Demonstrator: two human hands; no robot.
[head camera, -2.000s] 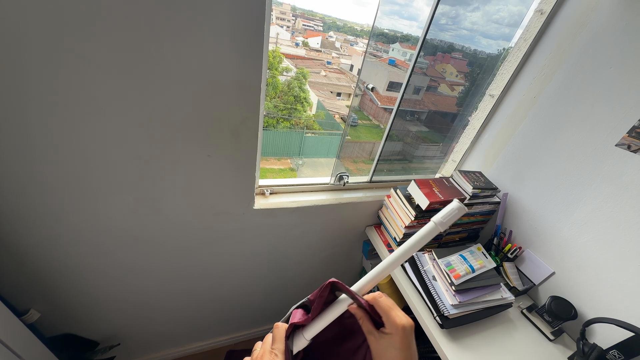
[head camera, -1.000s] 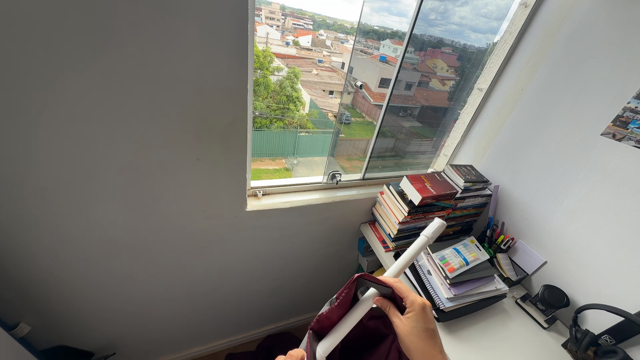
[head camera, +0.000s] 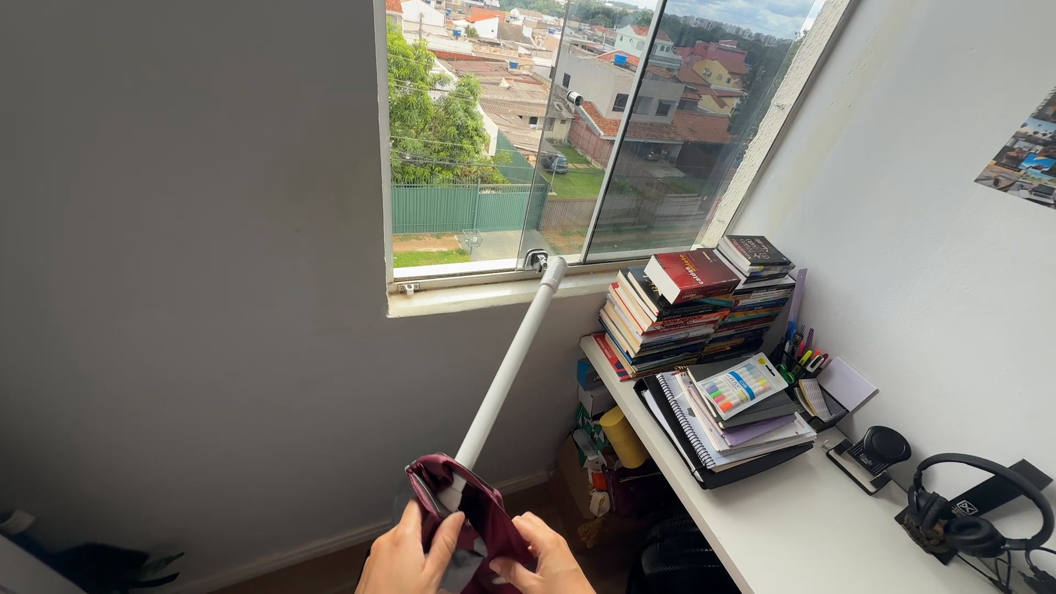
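Observation:
A white plastic tube (head camera: 507, 375) with a capped end stands tilted out of the mouth of a maroon fabric bag (head camera: 495, 528), its lower part hidden inside. My left hand (head camera: 412, 549) grips the bag's rim on the left, thumb across the edge near the tube. On the right side my right hand (head camera: 544, 561) pinches the same fabric between thumb and fingers. The tube's upper end overlaps the window sill in view; whether it touches cannot be told.
To the right is a white desk (head camera: 742, 536) with stacked books (head camera: 668, 313), notebooks (head camera: 726, 429), a pack of highlighters (head camera: 738, 385), pens and headphones (head camera: 982, 520). Ahead is a sliding window (head camera: 577, 148) above its sill (head camera: 487, 295). Boxes and a yellow roll (head camera: 623, 437) sit under the desk.
My right hand has moved down from beside the tube to the bag's right side. The tube leans less to the right, and the bag's mouth now faces more toward the camera.

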